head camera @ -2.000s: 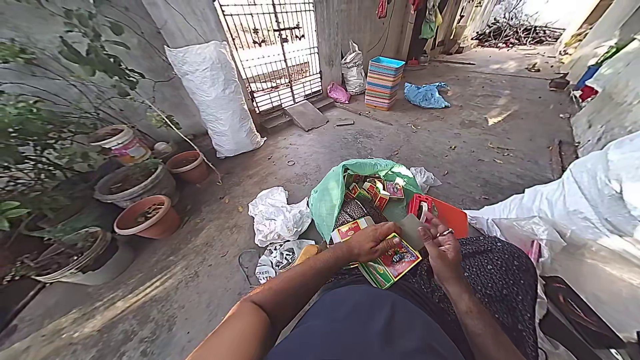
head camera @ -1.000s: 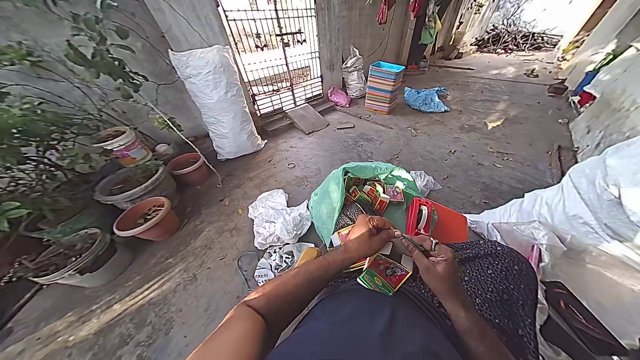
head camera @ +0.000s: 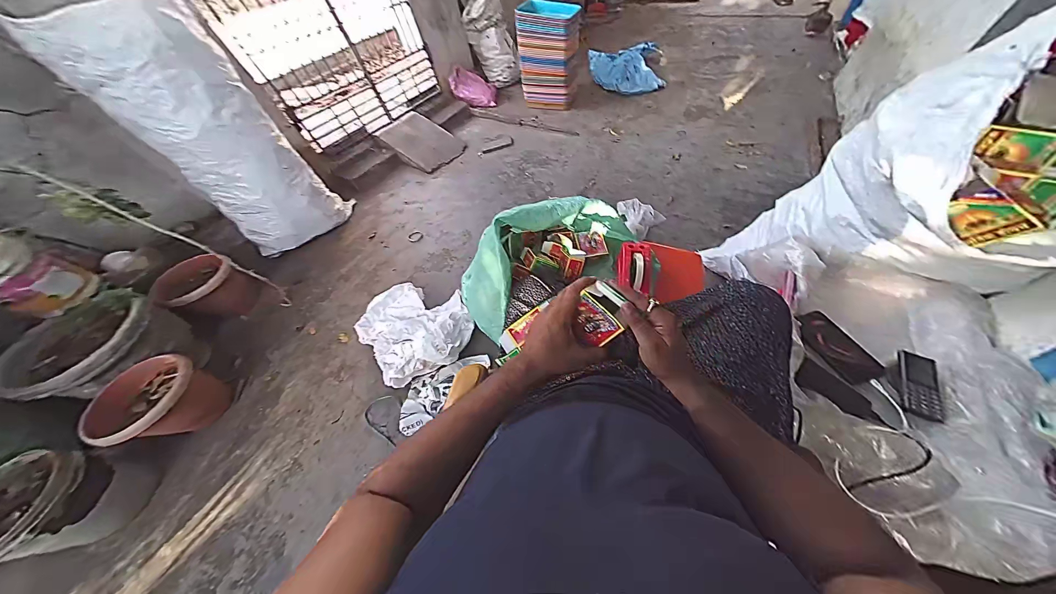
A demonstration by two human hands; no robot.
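Note:
My left hand [head camera: 561,330] holds a printed red, yellow and green cardboard box [head camera: 597,320] above my lap. The fingers of my right hand [head camera: 660,338] pinch a small pale-edged piece [head camera: 610,294] at the upper end of that box; whether it is a flap or a separate part I cannot tell. Part of another printed carton [head camera: 521,327] shows beside my left hand. Just beyond my hands a green sack [head camera: 487,285] lies with its mouth spread, and small printed boxes [head camera: 565,252] are inside it. A red plastic object [head camera: 634,266] leans by an orange container [head camera: 678,272] right of the sack.
Crumpled white plastic [head camera: 415,332] lies left of my lap. Terracotta pots [head camera: 157,400] stand at the left, near a tall white sack [head camera: 190,115]. At right are a white sack [head camera: 887,173] holding printed packets and a keypad phone [head camera: 920,385]. Stacked trays [head camera: 546,54] stand ahead.
My right hand has come up to the box end, and the printed box is now held upright-tilted in my left hand. The view has tilted down and shifted.

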